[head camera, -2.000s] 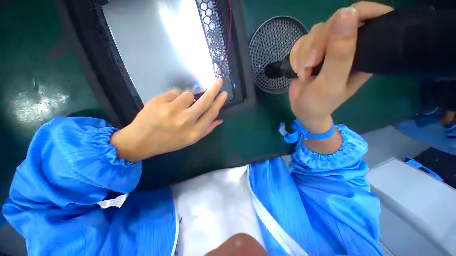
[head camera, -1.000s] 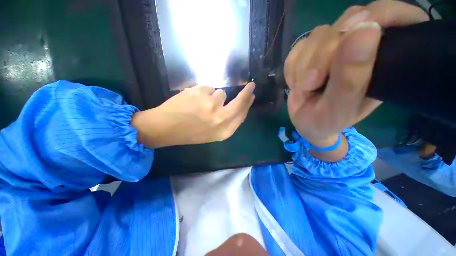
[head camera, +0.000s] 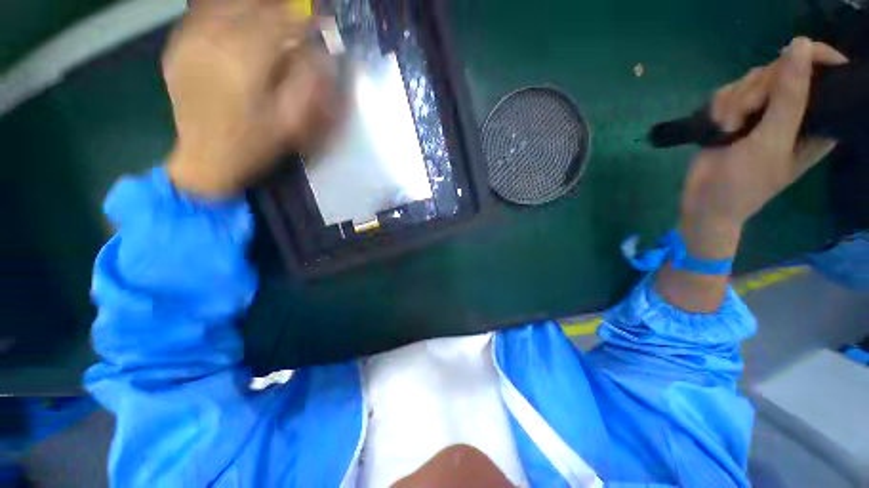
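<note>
A device unit (head camera: 376, 157) with a silver-white centre and dark edges lies in a black tray (head camera: 381, 250). My left hand (head camera: 243, 91) is blurred and hovers over the tray's upper left part; whether it holds anything cannot be told. My right hand (head camera: 757, 143) is closed around the black electric screwdriver (head camera: 700, 131), whose nose points left above the green mat. The round grey screw dish (head camera: 535, 145) stands just right of the tray, with small light specks in it. The right end of the screwdriver is dark and hard to make out.
The green bench mat (head camera: 610, 205) lies under the tray and dish. A small pale speck (head camera: 638, 70) is on the mat at the upper right. A pale curved strip (head camera: 86, 43) crosses the upper left. A light grey surface (head camera: 824, 410) and yellow floor line are at lower right.
My left hand has moved up and left, off the unit's lower edge. My right hand has moved right with the screwdriver, away from the dish. More of the tray and unit's lower end now shows.
</note>
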